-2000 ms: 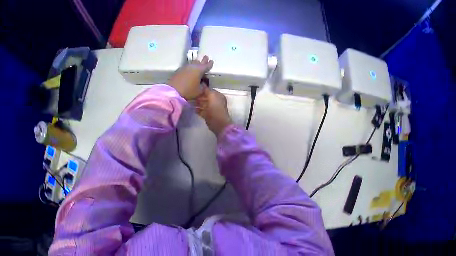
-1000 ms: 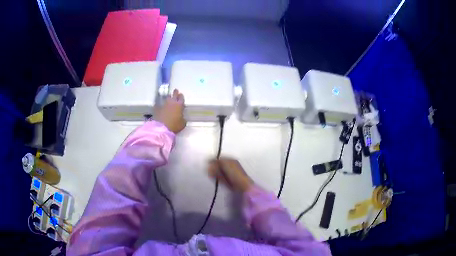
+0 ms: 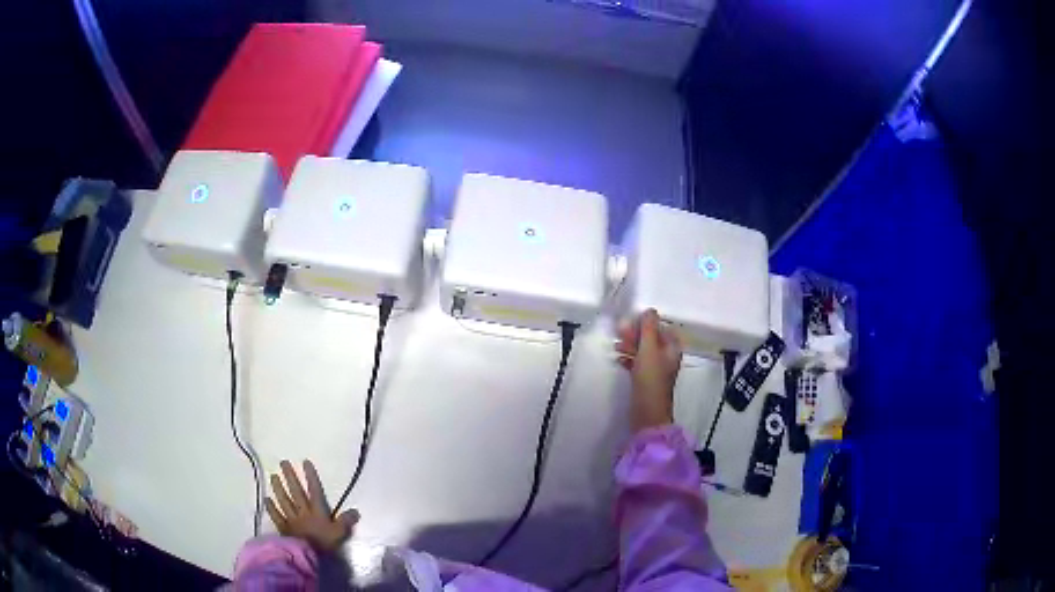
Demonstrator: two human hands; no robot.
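Observation:
Four white rounded units stand in a row along the back, each with a blue light on top: the leftmost unit (image 3: 214,214), second unit (image 3: 353,226), third unit (image 3: 526,243) and rightmost unit (image 3: 700,272). Black cords run from their fronts. A dark stick (image 3: 275,281) is at the second unit's front left, and a small light stick (image 3: 457,303) at the third's. My right hand (image 3: 651,353) touches the rightmost unit's lower front left; its fingertips hide whatever is there. My left hand (image 3: 307,507) is spread, empty, over the table's front.
Remotes (image 3: 759,370) lie right of the rightmost unit, near a clear tray of small parts (image 3: 821,306). A tape roll (image 3: 816,564) is at the front right. A grey tray (image 3: 98,243), yellow can (image 3: 44,347) and power strip (image 3: 69,428) are left. Red folders (image 3: 278,93) stand behind.
The view has shifted toward the right. My left hand has left the gap between the two leftmost units for the table's front. My right hand has moved to the rightmost unit. The dark stick at the second unit is uncovered.

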